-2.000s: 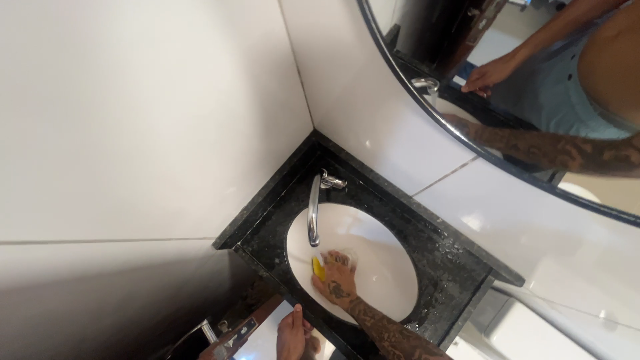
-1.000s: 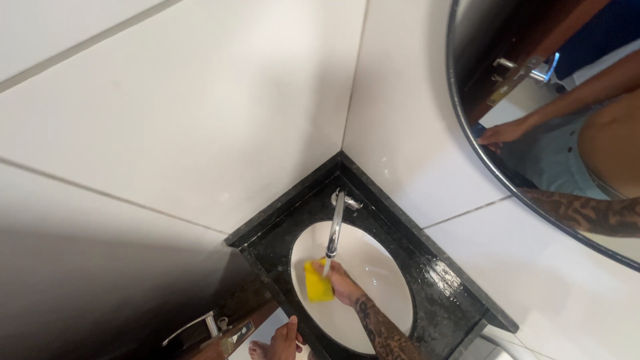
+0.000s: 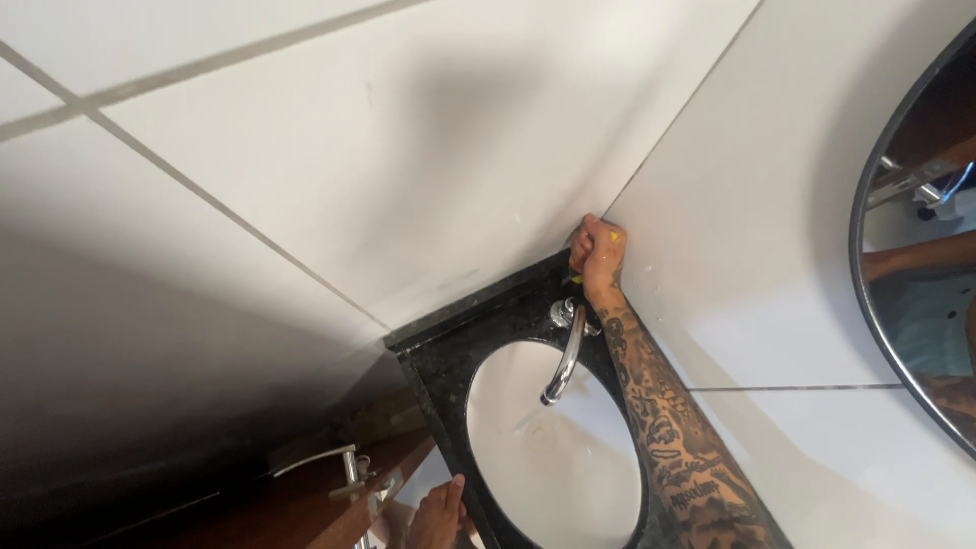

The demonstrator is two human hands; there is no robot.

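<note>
My right hand (image 3: 601,255) is closed around a yellow sponge (image 3: 577,280), mostly hidden by the fingers, in the back corner of the black stone counter (image 3: 518,301), where the two walls meet. Beneath it, the chrome faucet (image 3: 568,358) arches over the white oval basin (image 3: 553,450), whose bowl looks wet. At the counter's front left edge is my left hand (image 3: 438,511), its fingertips against the stone; its lower part is cut off, and whether it grips the edge is unclear.
White tiled walls (image 3: 305,152) rise behind and beside the counter. A round mirror with a dark frame (image 3: 858,252) hangs at the right. Left of the counter stands a brown wooden door (image 3: 328,526) with a metal handle (image 3: 316,457).
My right hand has moved with the yellow sponge from inside the basin to the counter's back corner, behind the faucet. My left hand remains near the front edge. The view has shifted.
</note>
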